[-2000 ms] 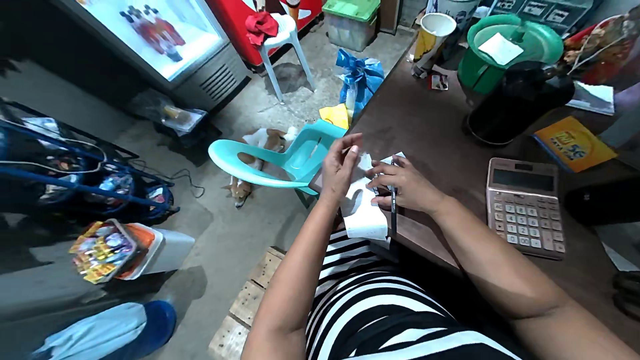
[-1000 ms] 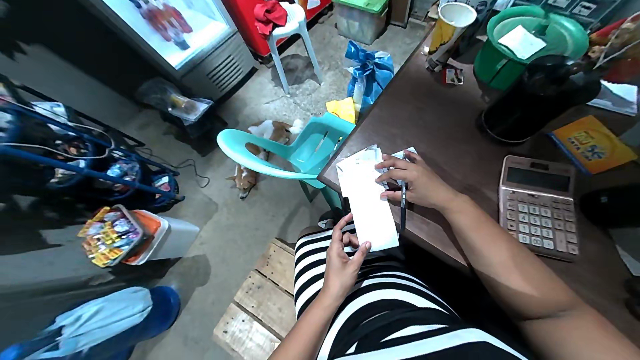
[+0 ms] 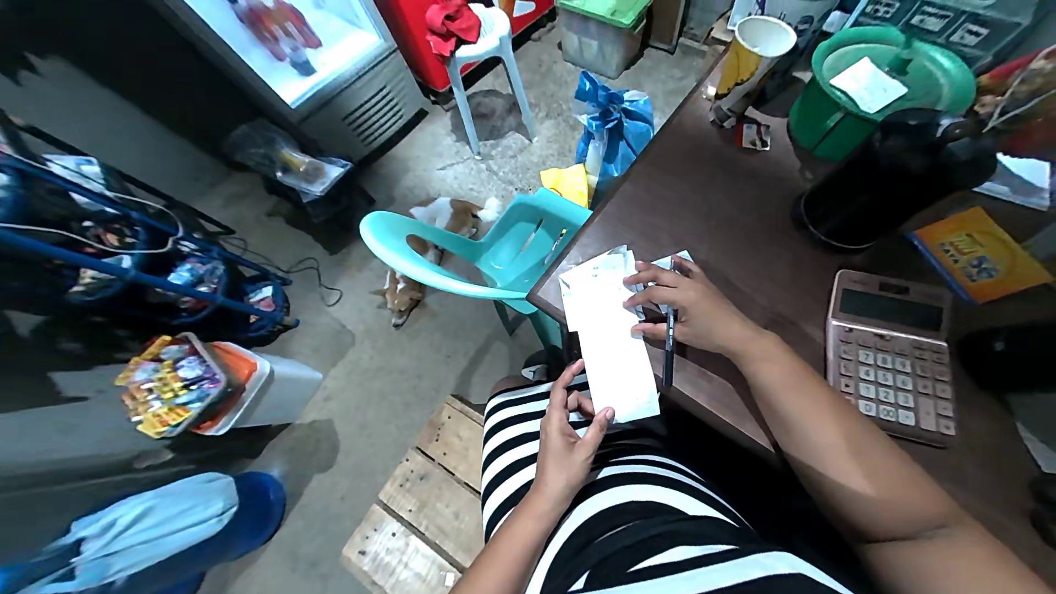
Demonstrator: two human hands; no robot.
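A long white paper slip [image 3: 615,346] lies partly over the corner of the brown table [image 3: 726,206], its lower end past the edge above my lap. My left hand [image 3: 571,429] pinches that lower end between thumb and fingers. Spread fingers of my right hand [image 3: 685,305] rest on the slip's right side and on smaller papers [image 3: 681,257] beside it. A dark pen [image 3: 669,351] lies under or between my right fingers, pointing toward the table edge; whether they grip it is unclear. To the right of my right forearm sits a pink calculator [image 3: 893,355].
A black flask [image 3: 883,181], green bucket [image 3: 837,115], paper cup [image 3: 755,49] and orange packet [image 3: 982,256] stand or lie on the table. Left of it are a teal plastic chair [image 3: 528,247], a dog [image 3: 404,293] on the floor and a wooden pallet-like platform [image 3: 429,495].
My left hand has moved from above the table corner down to the slip's lower end. The slip, bent or folded two seconds ago, now lies extended. My right hand has stayed near the papers.
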